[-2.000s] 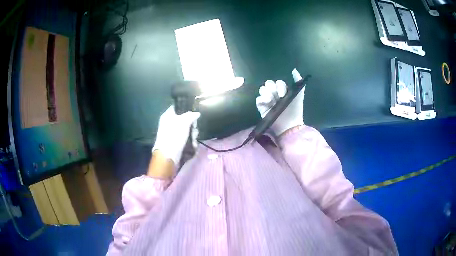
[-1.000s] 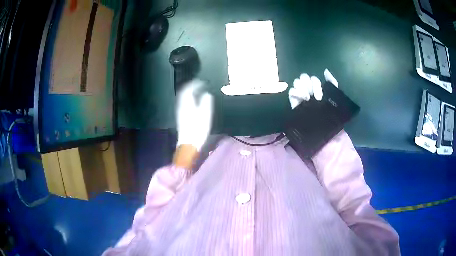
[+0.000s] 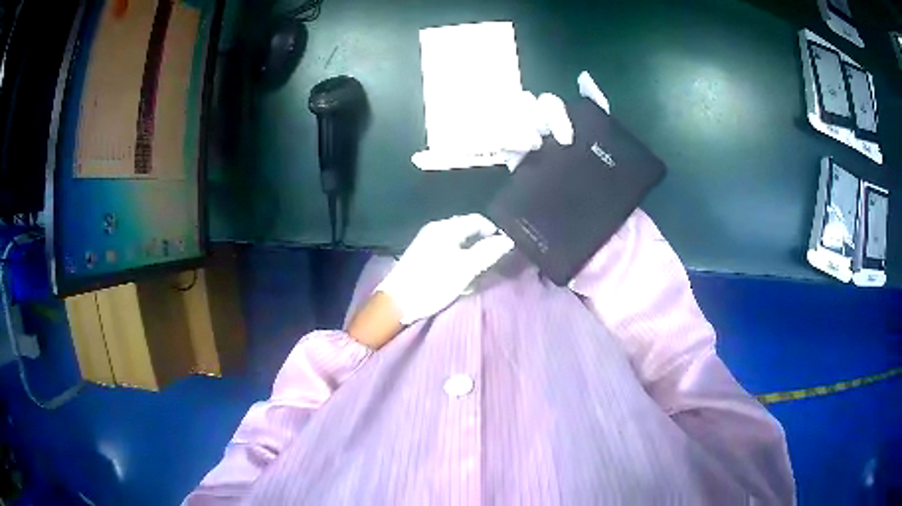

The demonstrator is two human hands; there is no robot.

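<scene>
The black e-reader (image 3: 584,188) is held above the bench's front edge, its plain back with a small light logo facing up. My right hand (image 3: 546,121), in a white glove, holds it by its upper left edge, with one fingertip showing at the top corner; the rest is hidden behind it. My left hand (image 3: 450,262), also gloved, has its fingertips at the e-reader's lower left corner; whether they grip anything is unclear. The flat white tray (image 3: 470,84) lies beyond it, its lip towards me. The black barcode scanner (image 3: 338,128) lies left of the tray, untouched.
A monitor (image 3: 129,148) stands at the left, with a black mouse (image 3: 285,51) beside it and tan boxes (image 3: 124,336) below. White trays with paired e-readers (image 3: 841,94) lie at the far right of the green bench (image 3: 712,212). The floor (image 3: 732,326) is blue.
My left hand has let go of the scanner, now lying on the bench, and moved right to the e-reader. The e-reader was edge-on and is now turned with its back up.
</scene>
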